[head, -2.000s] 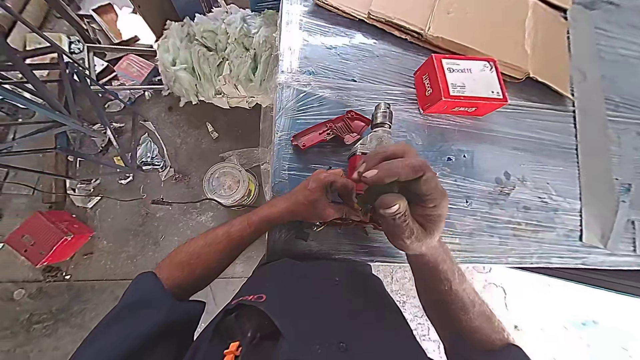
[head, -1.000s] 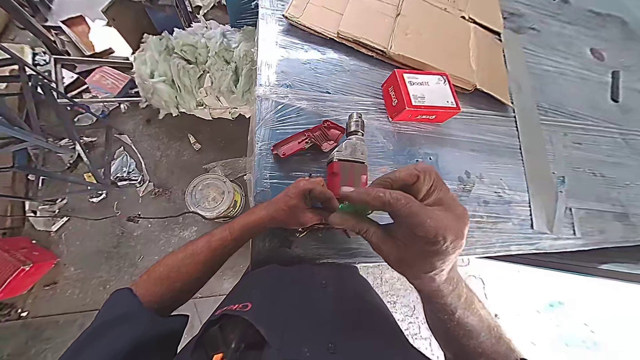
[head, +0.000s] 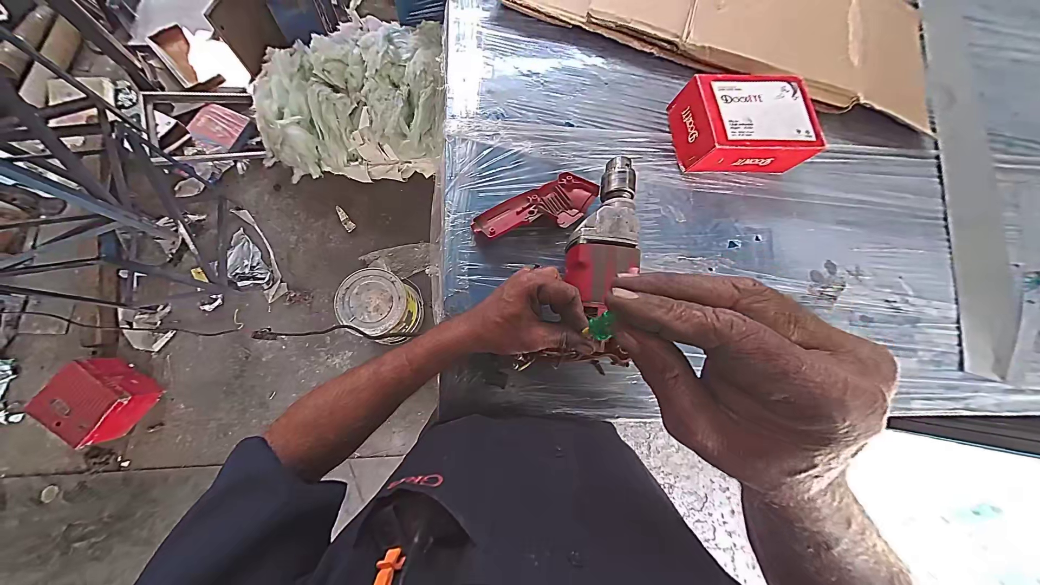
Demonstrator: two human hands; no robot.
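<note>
A red electric drill (head: 603,260) with a metal chuck (head: 619,177) lies on the plastic-wrapped table, its chuck pointing away from me. At its rear end my left hand (head: 532,313) pinches with thumb and forefinger; what it grips there is too small to tell. My right hand (head: 731,349) holds a small green part (head: 602,326) between thumb and fingers, close to the left fingertips. Copper-coloured wires (head: 561,356) show below the hands. The red half-shell of a drill handle (head: 540,205) lies left of the chuck, its inner ribs facing up.
A red and white box (head: 746,123) and flattened cardboard (head: 772,41) are on the table. To the left on the floor are a lidded can (head: 378,304), a cable, a red box (head: 93,400), a bale of pale fibre (head: 349,97) and metal frames (head: 89,171).
The right hand has shifted at the drill's rear, and the green part shows more plainly between its fingers. The drill, half-shell and box stay on the table. The view has moved.
</note>
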